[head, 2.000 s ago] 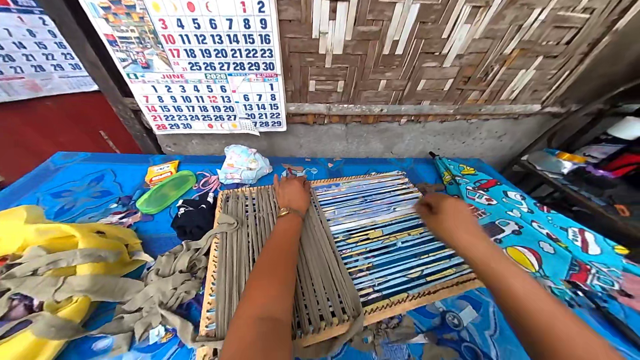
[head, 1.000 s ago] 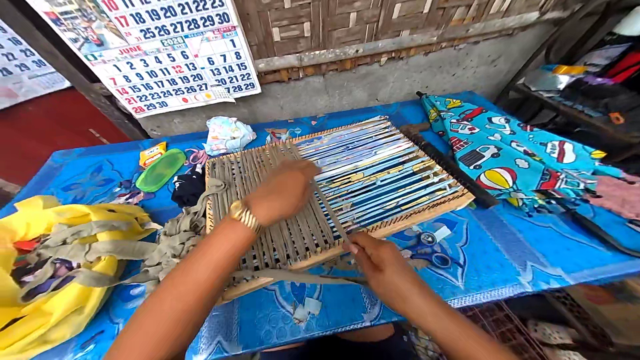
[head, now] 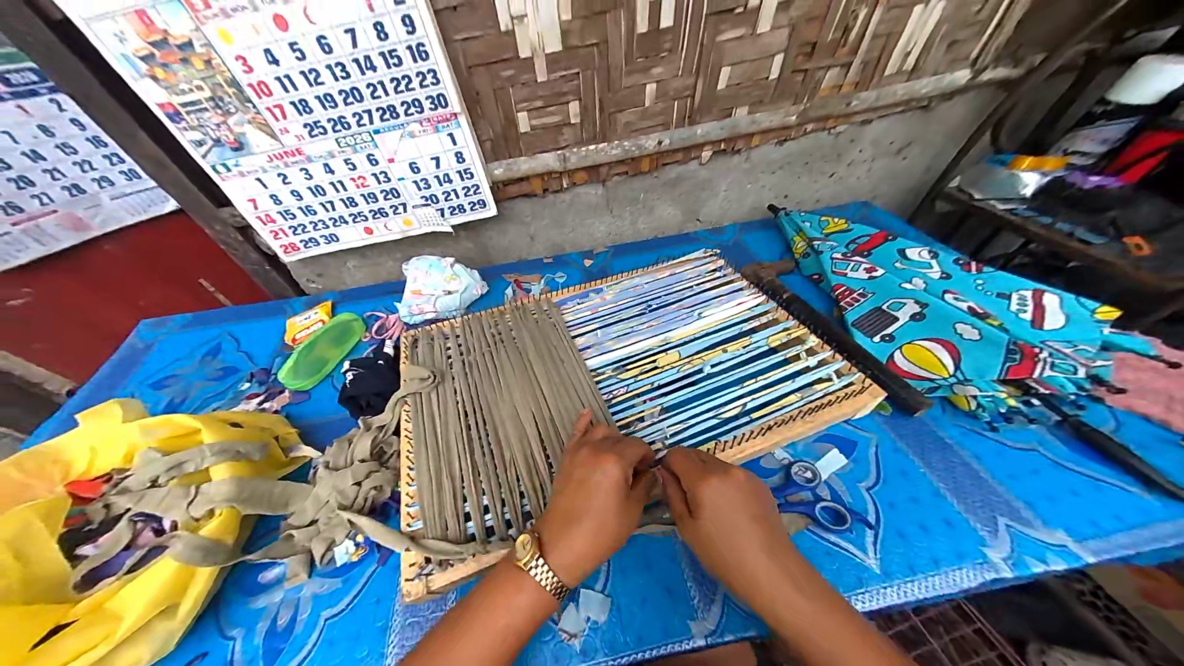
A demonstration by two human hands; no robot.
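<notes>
A wooden loom frame (head: 805, 421) edged with small pegs lies on the table. Light blue, white and patterned fabric strips (head: 684, 324) run across its right part, and grey-brown fabric strips (head: 499, 398) lie lengthwise over the left part. My left hand (head: 601, 490), with a gold watch at the wrist, and my right hand (head: 717, 499) meet at the near edge of the frame. Their fingertips pinch a grey-brown strip at the pegs, which the fingers partly hide. A loose tangle of the same strip (head: 347, 481) trails left of the frame.
A yellow bag (head: 185, 444) holding fabric is at the left. Behind it are a green oval dish (head: 322, 351) and black cloth (head: 368, 381). Blue-handled scissors (head: 819, 495) lie right of my hands. A patterned umbrella (head: 943, 305) and a hammer (head: 832, 342) rest at the right.
Two seconds ago my left hand was at the frame's far edge and my right over the blue strips. Both have come to the near edge, where they now meet.
</notes>
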